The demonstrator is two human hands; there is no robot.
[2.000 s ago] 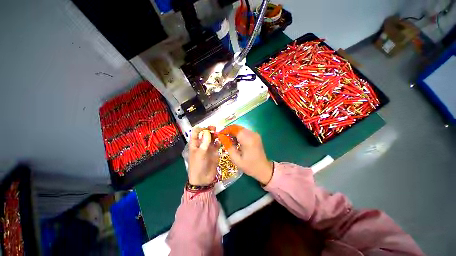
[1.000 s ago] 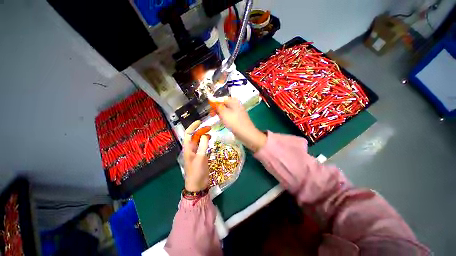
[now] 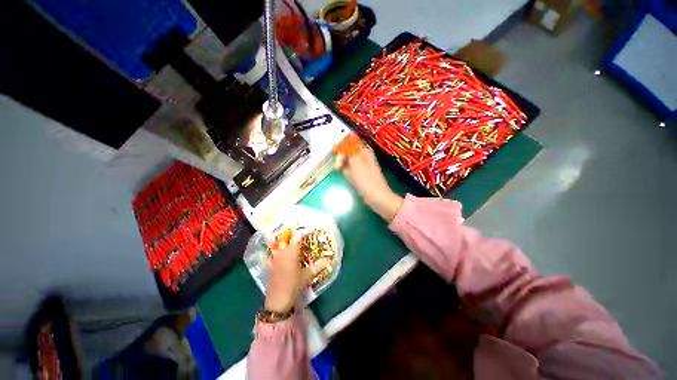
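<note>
My left hand (image 3: pixel 284 276) is at the left part of the open clear plastic bag (image 3: pixel 257 256), over the gold-coloured fittings (image 3: pixel 318 249). Orange finger cots cover fingertips on both hands. My left fingers are blurred, and I cannot tell whether they hold a fitting. My right hand (image 3: pixel 359 171) is above the bench between the press and the right-hand tray, fingers bunched; I cannot tell whether it holds anything. The right-hand black tray (image 3: pixel 530 113) is heaped with loose red stick parts (image 3: pixel 438 111). The left-hand tray (image 3: pixel 180 293) holds red parts in rows (image 3: pixel 185 215).
The bench press (image 3: pixel 245 122) stands at the back centre, its fixture (image 3: pixel 261 141) brightly lit beneath a silver gooseneck (image 3: pixel 270 56). A green mat (image 3: pixel 371 245) covers the bench. Tape rolls (image 3: pixel 340 16) lie at the back. A cardboard box (image 3: pixel 553 13) is on the floor.
My right hand has moved from the press fixture towards the right-hand tray. My left hand has lowered to the fittings in the bag. The camera view has shifted.
</note>
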